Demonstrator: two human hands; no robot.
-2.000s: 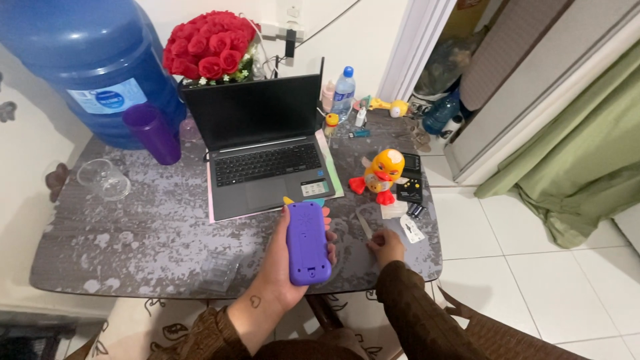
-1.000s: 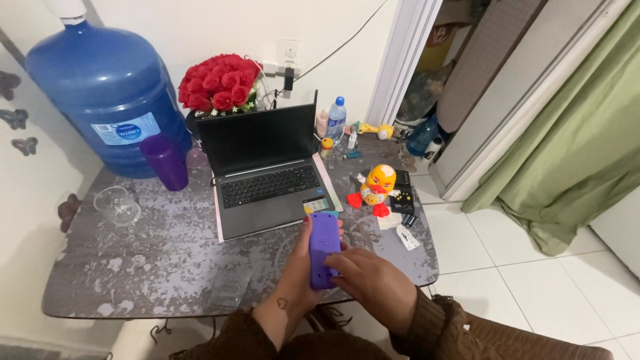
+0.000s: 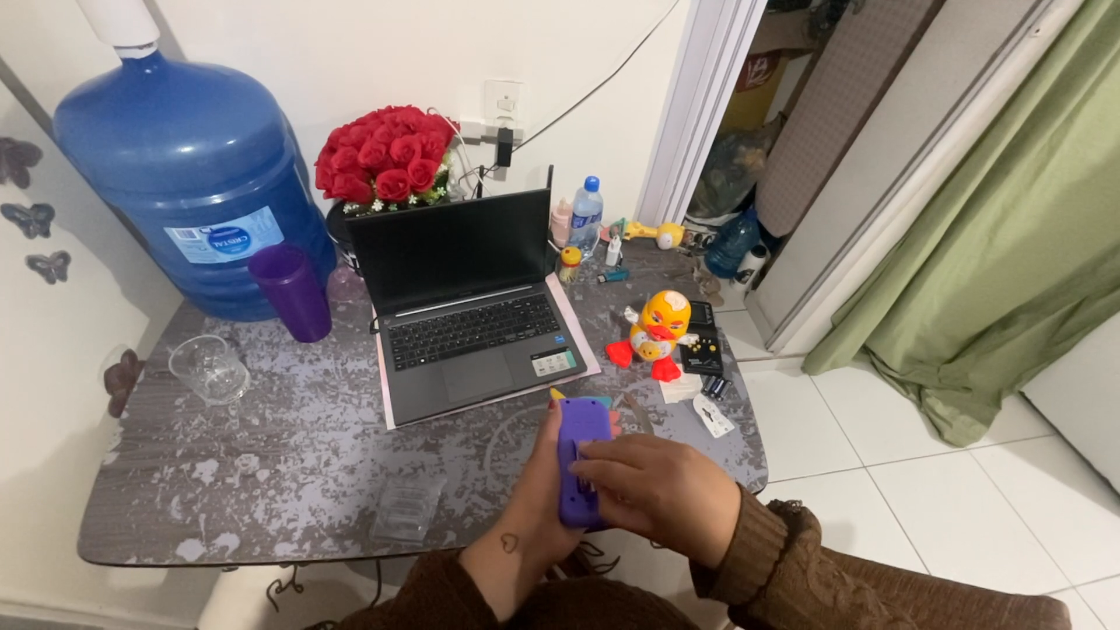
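Observation:
A purple plastic handheld toy (image 3: 584, 420) is held with its back up over the table's front edge. My left hand (image 3: 535, 490) grips it from the left and beneath. The fingers of my right hand (image 3: 661, 486) lie on its lower back, where a dark opening partly shows; whether they pinch a cover is hidden. A knife-like metal blade (image 3: 637, 411) lies on the table just beyond my right hand. To the right are batteries (image 3: 716, 388), a white card (image 3: 713, 416) and a yellow toy duck (image 3: 658, 325) with red feet.
An open laptop (image 3: 472, 341) stands beyond my hands. A clear plastic package (image 3: 409, 509) lies at the front. On the left are a glass cup (image 3: 210, 372), a purple tumbler (image 3: 290, 293) and a blue water jug (image 3: 197, 175). Red roses (image 3: 385, 157) and a water bottle (image 3: 586, 214) stand behind.
My right hand has moved from the blade on the table to the back of the purple toy. A dark opening now shows there. My left hand still holds the toy.

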